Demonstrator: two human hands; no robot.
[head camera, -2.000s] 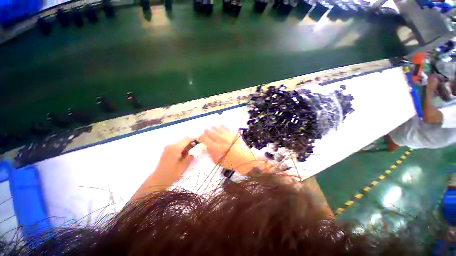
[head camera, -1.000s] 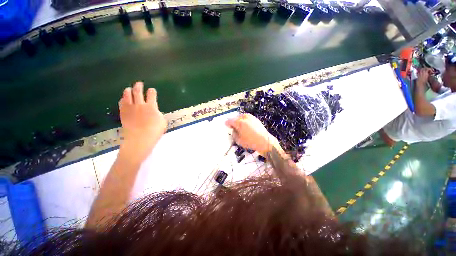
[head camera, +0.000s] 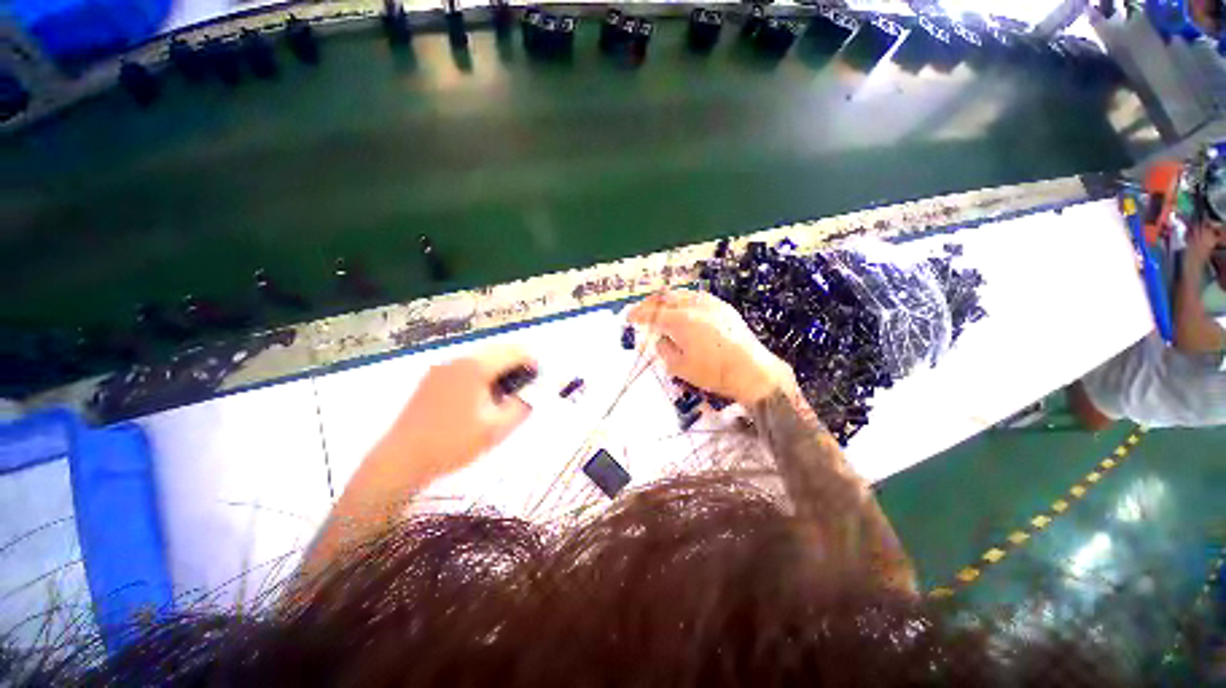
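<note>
My left hand (head camera: 464, 403) is over the white bench, its fingers closed on a small dark part (head camera: 514, 380). My right hand (head camera: 697, 343) is at the left edge of the heap of small black parts (head camera: 807, 323), with a small dark piece (head camera: 629, 335) at its fingertips. A loose small black part (head camera: 573, 387) lies on the bench between the hands. A larger black square unit (head camera: 606, 472) lies nearer me. Fine detail of the held pieces is blurred.
A green conveyor belt (head camera: 538, 175) runs beyond the worn edge rail (head camera: 444, 317), with black pieces along both sides. Crinkled clear plastic (head camera: 914, 316) lies on the heap. A blue bin (head camera: 121, 518) stands at left. A person's arm (head camera: 1191, 289) shows at the right edge.
My left hand has come back from over the belt edge to the bench and now holds a dark part. My right hand stays by the heap. A loose part now shows between the hands.
</note>
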